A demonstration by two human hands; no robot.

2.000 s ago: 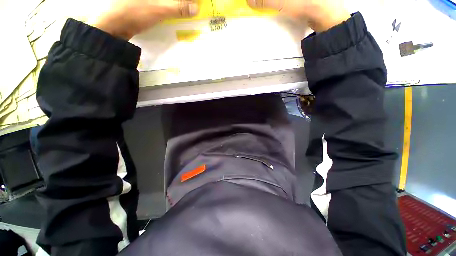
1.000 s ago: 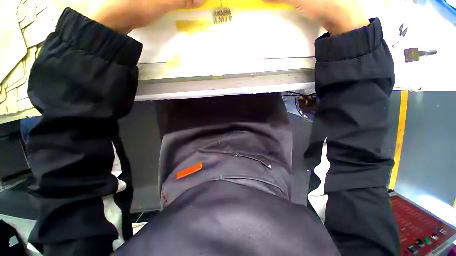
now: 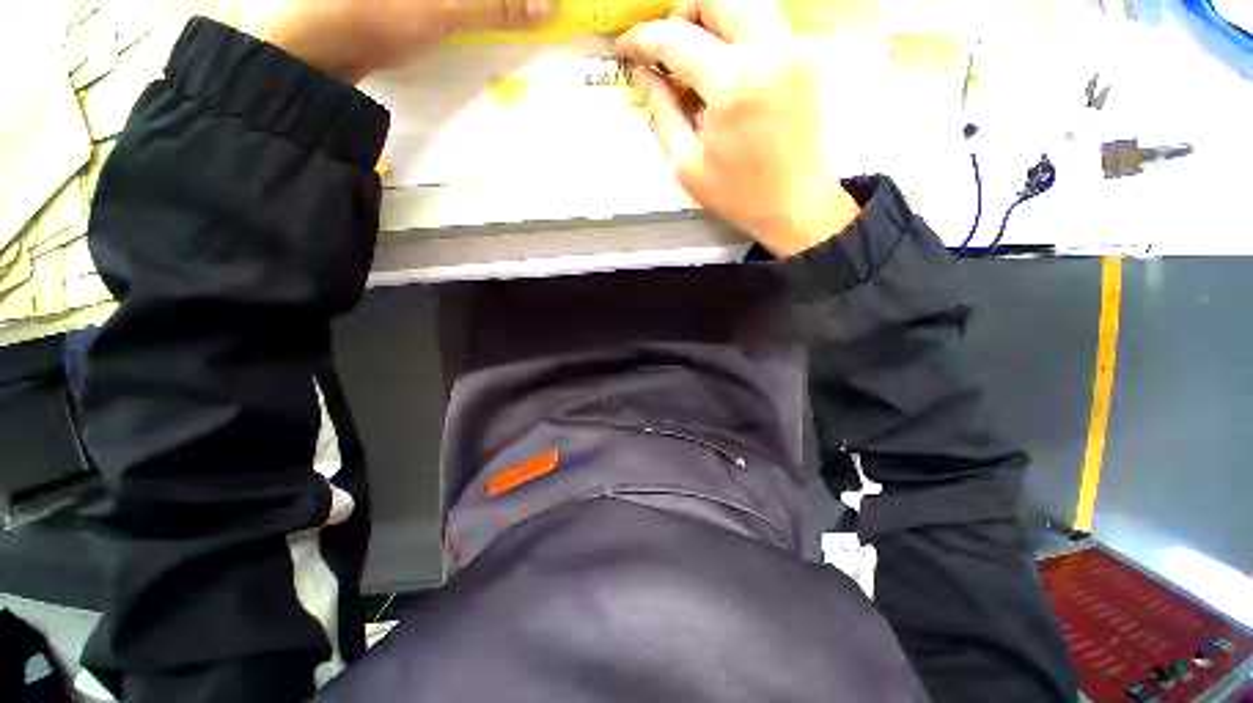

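A bright yellow garment panel [image 3: 594, 17] lies at the top edge of the picture, mostly cut off. My left hand [image 3: 399, 25] rests at its left part, fingers flat and partly cut off by the picture's edge; whether it grips the cloth cannot be told. My right hand [image 3: 749, 117] is over the panel's near edge at the centre, fingers bent, with fingertips beside the small dark printed mark [image 3: 605, 69] on the white table. Whether the fingertips pinch anything is too overexposed to tell.
The white table's front edge [image 3: 550, 247] runs across. Stacked cut panels [image 3: 48, 165] lie at left. At right are dark cords [image 3: 1033, 179], snips [image 3: 1095, 94], a small brush [image 3: 1141, 157] and a blue frame [image 3: 1230, 35]. A red control panel [image 3: 1141, 625] is low right.
My right hand has moved left and nearer to me, from the panel's right part to its centre edge. Dark cords once behind the right sleeve now show. My left hand has stayed about in place.
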